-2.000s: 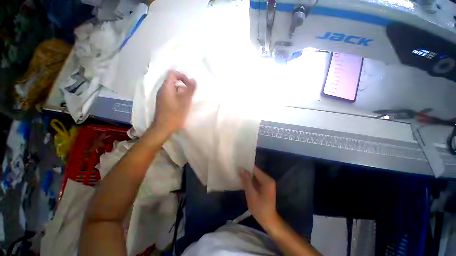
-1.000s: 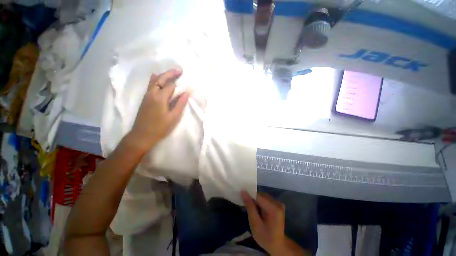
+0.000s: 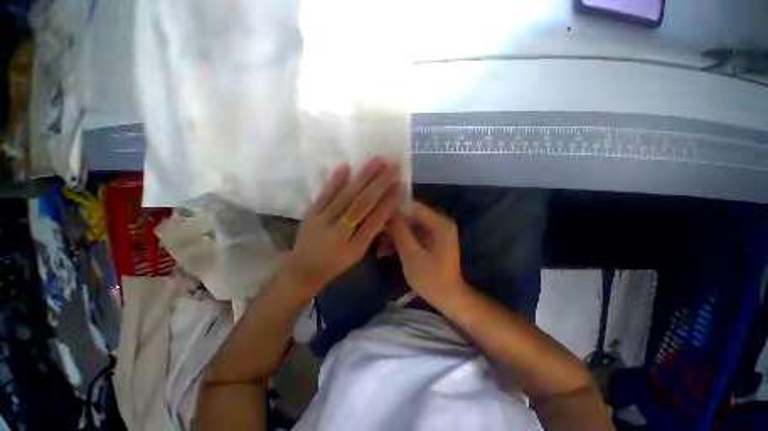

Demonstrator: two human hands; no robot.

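Observation:
A white to cream fabric panel [image 3: 227, 109] lies over the table and hangs past its front edge, with its upper part in bright glare. My left hand [image 3: 349, 219], with a ring, has its fingers on top of the panel's lower right corner and its palm below the edge; its thumb is mostly hidden. My right hand [image 3: 428, 252] is closed on the same corner, fingertips touching my left hand's. The sewing machine head and needle are out of view.
A printed ruler [image 3: 556, 141] runs along the grey table edge. A phone [image 3: 623, 8] and a dark tool [image 3: 741, 61] lie at the back right. A red basket [image 3: 130, 223] with cream cloth [image 3: 181, 337] stands lower left, a blue crate [image 3: 699, 337] lower right.
The view has tipped down, so the machine head has left the picture. My left hand has moved from the panel's middle to its lower right corner, beside my right hand. The panel lies flatter.

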